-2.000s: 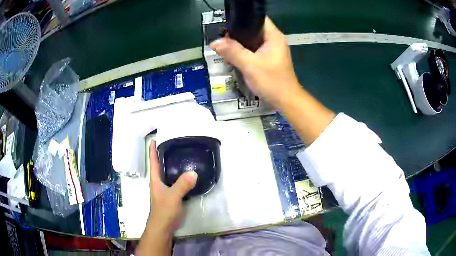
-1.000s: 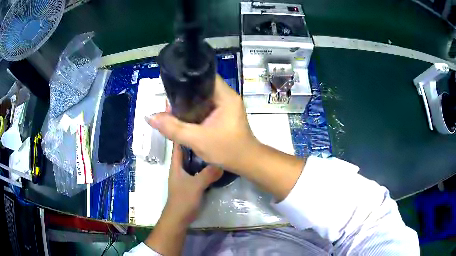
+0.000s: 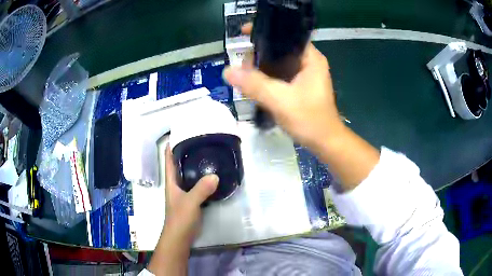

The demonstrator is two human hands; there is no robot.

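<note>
A white dome camera (image 3: 207, 119) with a glossy black face lies on the white work pad (image 3: 270, 188), its white curved bracket to the left. My left hand (image 3: 186, 202) grips the ball from below, thumb on the black face and fingers along its left side. My right hand (image 3: 302, 97) is wrapped around the thick black electric screwdriver (image 3: 280, 40), up and to the right of the ball, slightly blurred. The driver's lower end is over the pad's upper part, apart from the camera. The pale screw feeder (image 3: 237, 32) is mostly hidden behind the driver and hand.
A flat black rectangle (image 3: 108, 151) lies left of the pad. Further left are a printed strip (image 3: 80, 180), a crumpled clear bag (image 3: 62, 102) and a fan (image 3: 20, 46). Another white camera unit (image 3: 458, 81) stands at the far right on the green bench (image 3: 388, 86).
The screwdriver and my right hand were over the ball a second ago and are now up and to the right. My left hand still holds the ball. The view has shifted too.
</note>
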